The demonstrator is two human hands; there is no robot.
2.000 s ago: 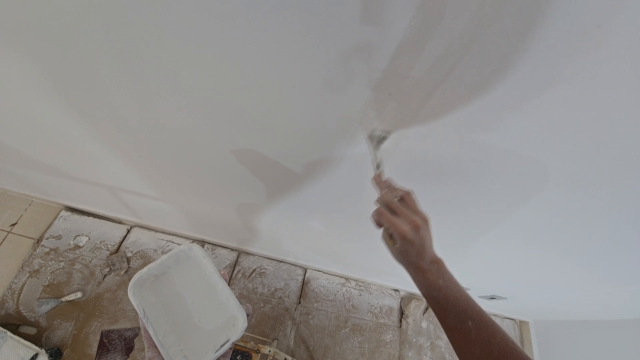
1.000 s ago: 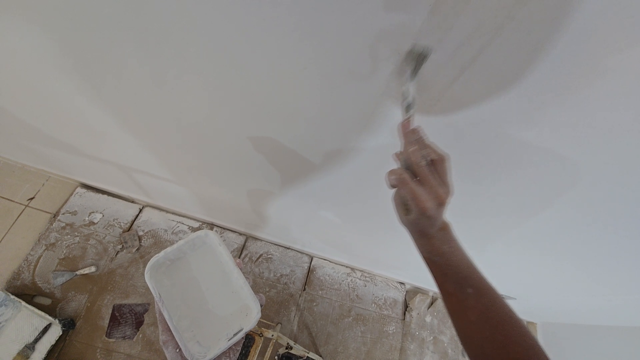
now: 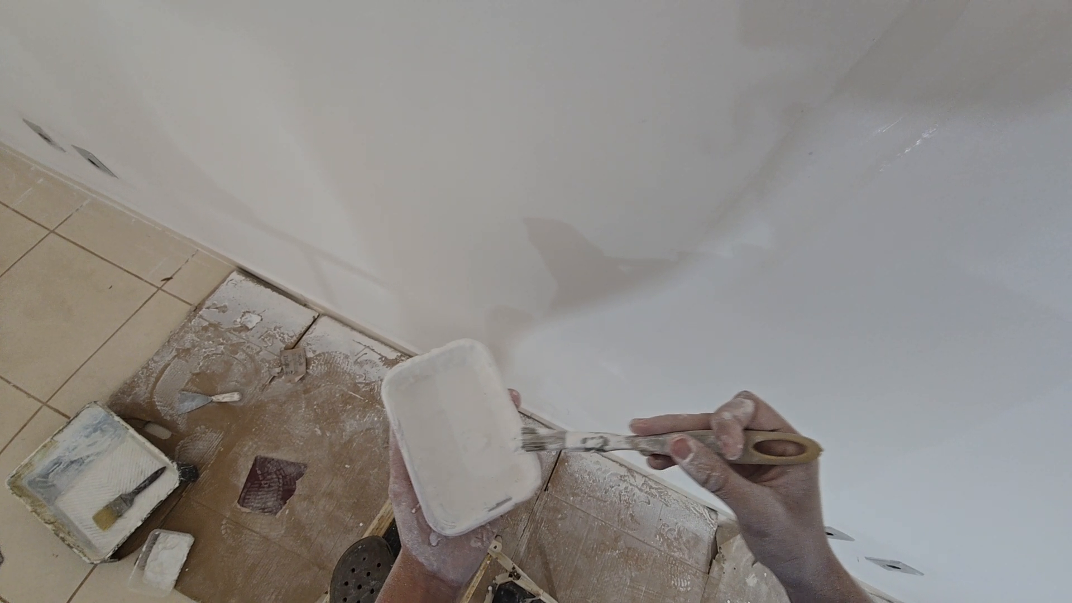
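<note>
My left hand point(image 3: 427, 536) holds a white plastic tub point(image 3: 461, 435) from below and behind, its palm and fingers partly hidden by it. Pale paint covers the inside of the tub. Between the thumb and fingers of my right hand point(image 3: 737, 452) is a paintbrush point(image 3: 662, 442), held level, its bristles at the tub's right rim. Whether the bristles touch the rim is not plain. Beyond both hands rises a white wall point(image 3: 712, 318) with darker, damp-looking patches and a wet shine at upper right.
On the messy floor covering point(image 3: 335, 435) lie a putty knife point(image 3: 209, 400) and a dark reddish square point(image 3: 272, 484). A paint tray point(image 3: 92, 486) with a brush in it stands at lower left, beside a small white container point(image 3: 163, 559). A round perforated sanding pad point(image 3: 362, 571) is at the bottom. Tan tiles point(image 3: 84, 293) lie left.
The brush in my right hand has come down from the wall to the tub's rim. My left hand now shows more plainly under the tub. The view has shifted.
</note>
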